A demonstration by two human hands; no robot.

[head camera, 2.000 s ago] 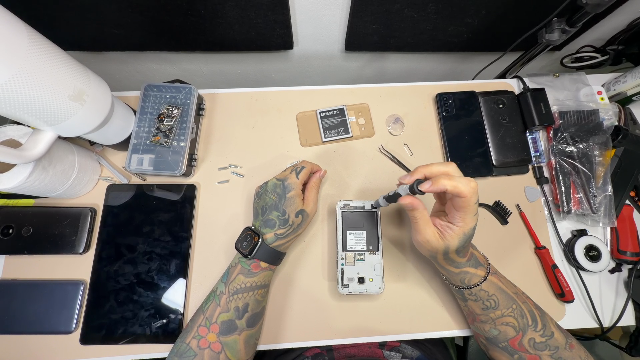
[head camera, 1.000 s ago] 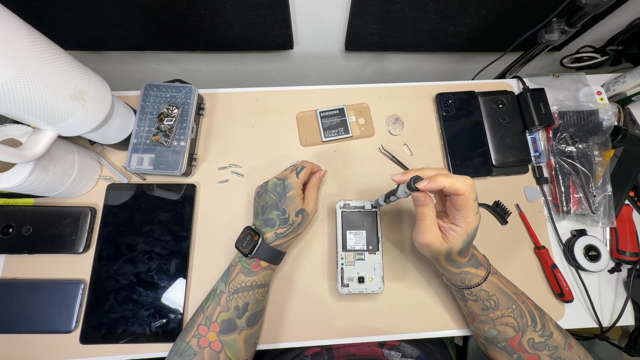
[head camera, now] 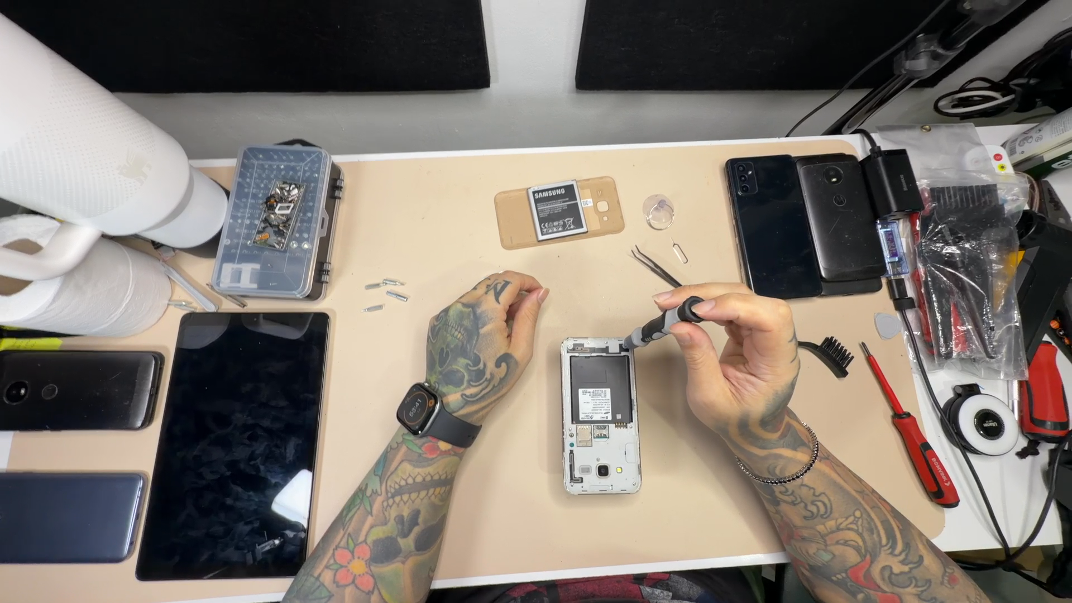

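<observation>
An opened white smartphone (head camera: 601, 459) lies back side up on the mat, its battery bay bare. My right hand (head camera: 745, 356) grips a grey and black precision screwdriver (head camera: 662, 325) between thumb and fingers, its lower end at the phone's upper right corner; the bit's tip is hidden. My left hand (head camera: 481, 347) rests on the mat left of the phone, fingers loosely curled, with no tool visible in it. Beyond the phone, a Samsung battery (head camera: 558, 209) lies on a gold back cover (head camera: 514, 219). Black tweezers (head camera: 656, 266) lie just behind the screwdriver.
Several screwdriver bits (head camera: 397, 296) lie left of my left hand. Farther left are a tablet (head camera: 234, 444) and a clear-lidded parts case (head camera: 276, 222). Rightward are a black brush (head camera: 829, 356), a red screwdriver (head camera: 913, 435) and stacked phones (head camera: 775, 226). A SIM ejector pin (head camera: 679, 252) lies near the tweezers.
</observation>
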